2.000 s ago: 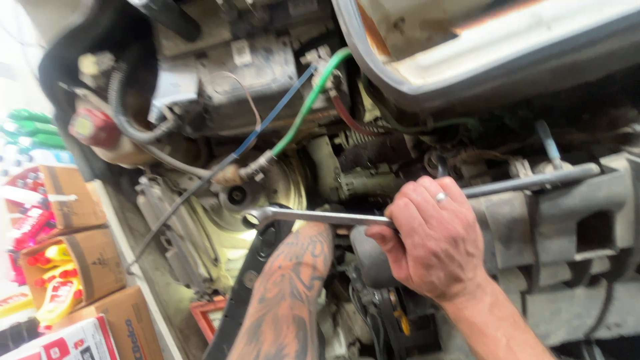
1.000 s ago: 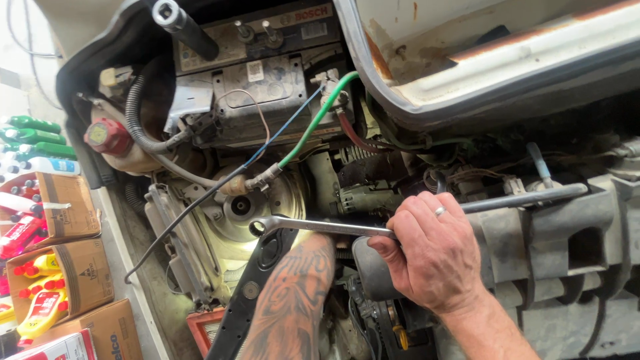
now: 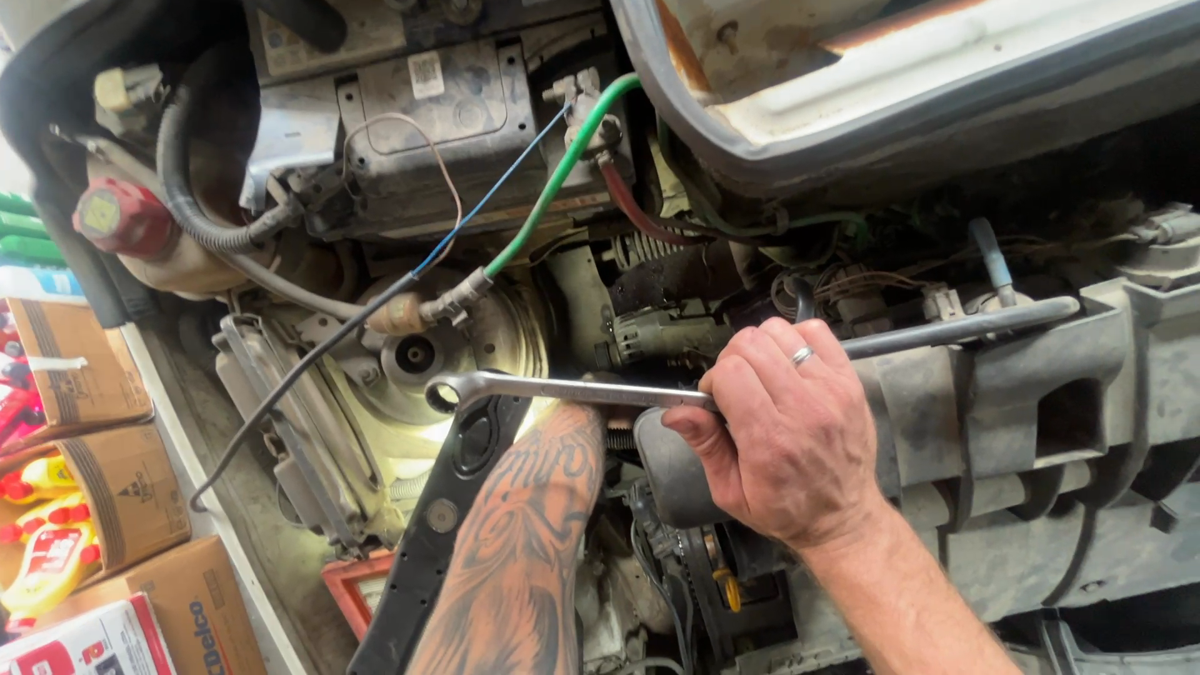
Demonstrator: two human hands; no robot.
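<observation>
My right hand (image 3: 797, 431), with a ring on one finger, is closed on the shaft of a steel wrench (image 3: 581, 392). The wrench's ring end is at the left, over the brake booster (image 3: 417, 354). A dark bar (image 3: 966, 328) runs rightward from beside my fist; whether it joins the wrench, I cannot tell. My tattooed left forearm (image 3: 516, 544) reaches into the engine bay beneath the wrench. Most of my left hand is hidden, along with anything it holds. A long black perforated part (image 3: 436, 516) lies along that forearm's left side.
The battery (image 3: 441, 94) sits at upper left, with green (image 3: 562, 178) and blue cables nearby. A red-capped reservoir (image 3: 127, 220) is at far left. Cardboard boxes (image 3: 141, 492) with bottles stand outside the bay. A rubber-edged opening (image 3: 797, 131) is at upper right, above a plastic engine cover (image 3: 1022, 403).
The view has shifted, cutting off more of the battery's top. Both arms and the wrench keep about the same places in the engine bay.
</observation>
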